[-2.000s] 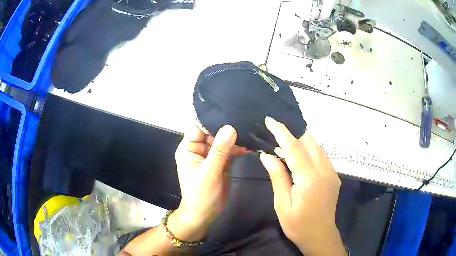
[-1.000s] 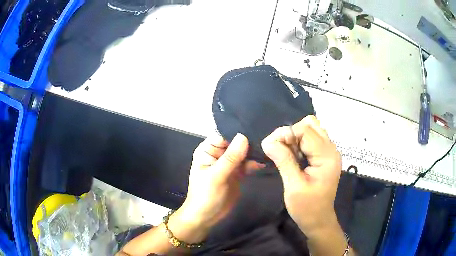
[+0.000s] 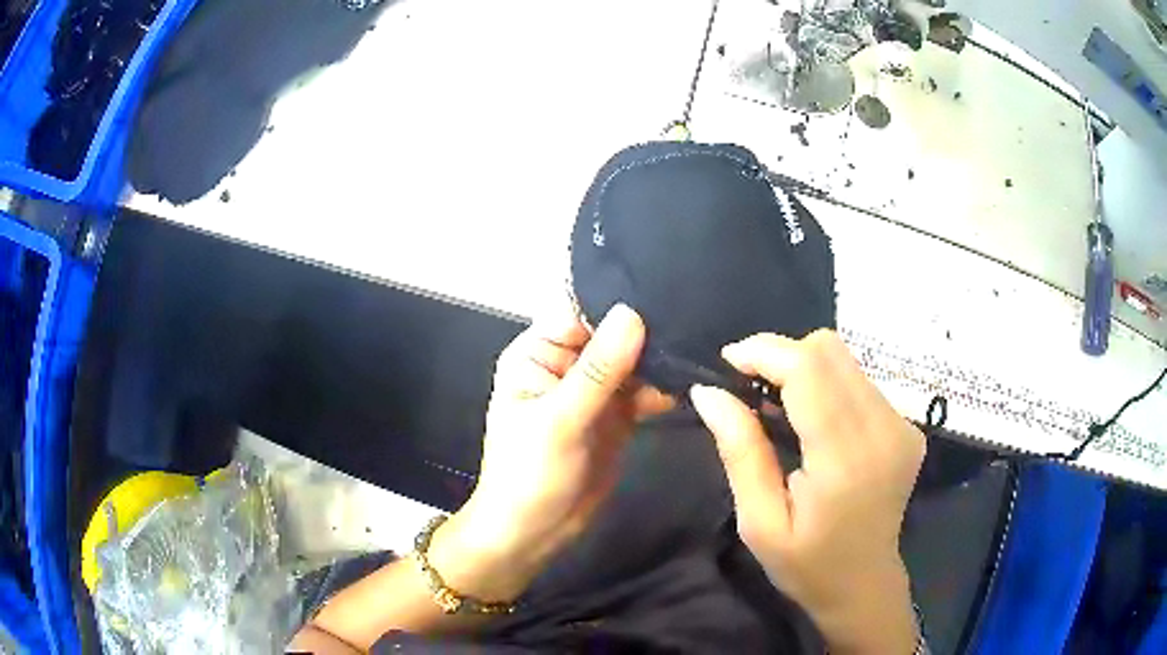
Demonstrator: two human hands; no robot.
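Observation:
A black pouch piece [image 3: 704, 243] with a rounded top stands over the table's front edge in the middle of the view. A zipper [image 3: 678, 154] with a light tooth line arches along its curve. My left hand [image 3: 563, 416] grips the lower left edge, thumb on the front face. My right hand [image 3: 819, 467] pinches something small and dark at the lower right edge with thumb and forefinger; whether it is a tool or fabric I cannot tell. Both hands are bare.
The presser foot area [image 3: 825, 51] of the sewing machine is at the upper right. A screwdriver [image 3: 1097, 288] lies at the right. Black fabric panels [image 3: 211, 109] lie upper left beside a blue bin [image 3: 122, 96]. A plastic bag [image 3: 192, 563] with a yellow item is low left.
The pouch piece has moved right and turned more upright. My left hand has moved right with it. My right hand has moved slightly right, and its thumb and forefinger have changed their hold.

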